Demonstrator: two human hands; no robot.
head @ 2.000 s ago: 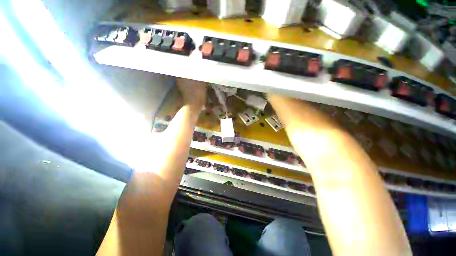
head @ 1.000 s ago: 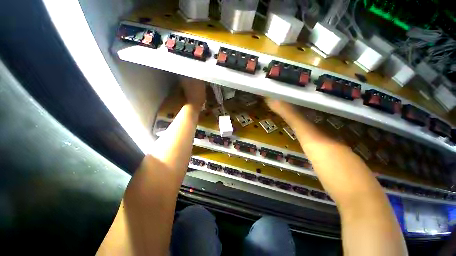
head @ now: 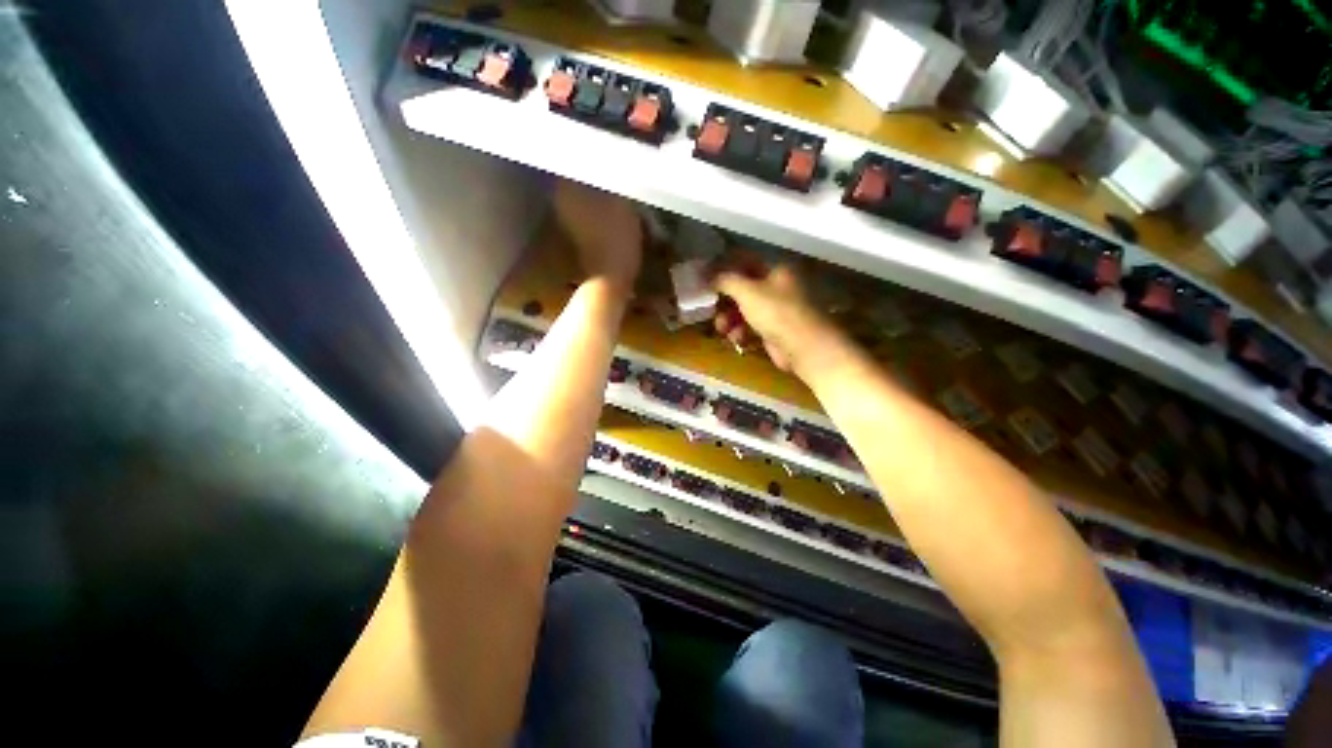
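My right hand (head: pixel 767 314) is under the upper shelf with its fingers closed on a white power adapter (head: pixel 694 289), over the yellow-brown socket board (head: pixel 679 345) of the shelf below. My left hand (head: pixel 602 241) reaches in to the left of it; its fingers are hidden behind the upper shelf edge and in shadow, so what it holds cannot be seen. Pale cords or parts show dimly between the two hands.
The upper shelf's white rail (head: pixel 760 196) crosses above my forearms, with black and red spring clip terminals (head: pixel 757 146) along it. White adapters (head: pixel 898 62) stand on that shelf. A bright light strip (head: pixel 343 190) runs down the left. A blue tray (head: pixel 1154 636) is at lower right.
My right hand has come out from behind the upper shelf edge and gripped the adapter that was hanging by its cord. The view has shifted, so the rack sits further right.
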